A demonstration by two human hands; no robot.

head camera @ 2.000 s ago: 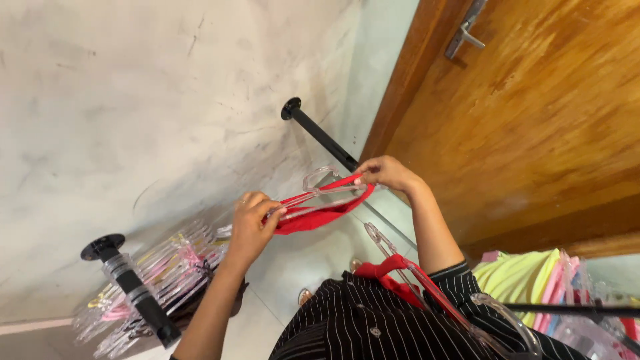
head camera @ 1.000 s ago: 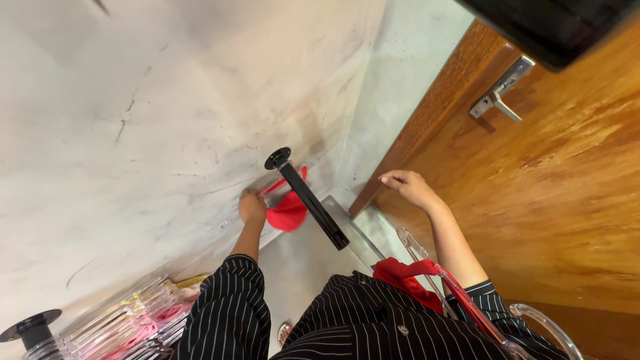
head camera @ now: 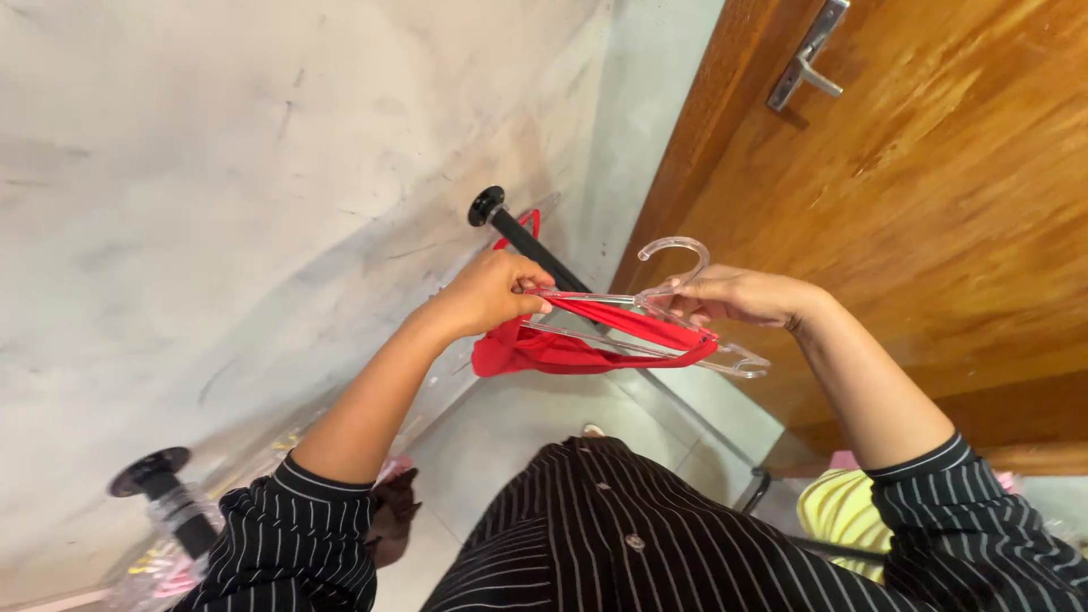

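Observation:
A clear plastic hanger (head camera: pixel 676 246) with a red garment (head camera: pixel 578 350) on it is held between my hands, in front of my torso. My left hand (head camera: pixel 497 293) pinches the hanger's arm and the red strap at the left. My right hand (head camera: pixel 710 297) grips the hanger just below its hook, which curves upward. The garment's strap runs to the hanger's right end. Behind my left hand, another red strap (head camera: pixel 535 223) shows beside the black wall-mounted rod (head camera: pixel 544 255); what it hangs from is mostly hidden.
A second black rod (head camera: pixel 183 514) juts from the wall at the lower left, with clear hangers and pink items around it. A wooden door (head camera: pixel 918 212) with a metal handle (head camera: pixel 803 72) stands at the right. Yellow cloth (head camera: pixel 841 510) and a dark rail are at the lower right.
A second ago my left hand was at the black rod with a red garment and my right hand was apart from it. Both hands are now together on a hanger with red cloth.

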